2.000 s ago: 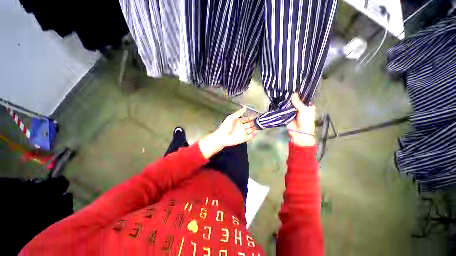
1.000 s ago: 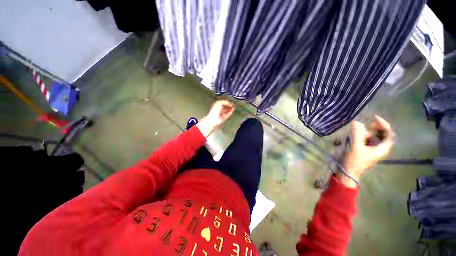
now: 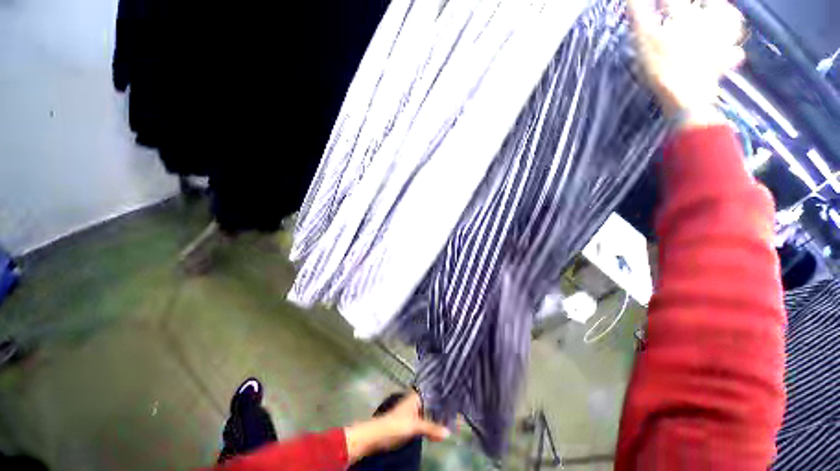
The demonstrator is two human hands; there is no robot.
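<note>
Dark striped garments (image 3: pixel 497 221) hang at the centre, blurred towards their lower end. Light striped garments (image 3: pixel 414 156), washed out to white, hang beside them on the left. My right hand (image 3: pixel 686 55) is raised at the top right, against the upper part of the dark striped garments; it is overexposed and its grip is unclear. My left hand (image 3: pixel 396 428) is low at the bottom centre, at the lower end of the dark garments; its fingertips are partly hidden, so its hold is unclear.
Plain black garments (image 3: pixel 249 101) hang at the upper left beside a pale panel (image 3: pixel 64 120). More striped garments (image 3: pixel 810 368) are at the right edge. A white sheet or board (image 3: pixel 619 258) and a thin black metal stand (image 3: pixel 545 440) show behind the garments.
The view has tilted up towards the garments. My right hand has risen from beside the dark garment's hem to its upper part. My left hand now meets the lower end of the dark garments.
</note>
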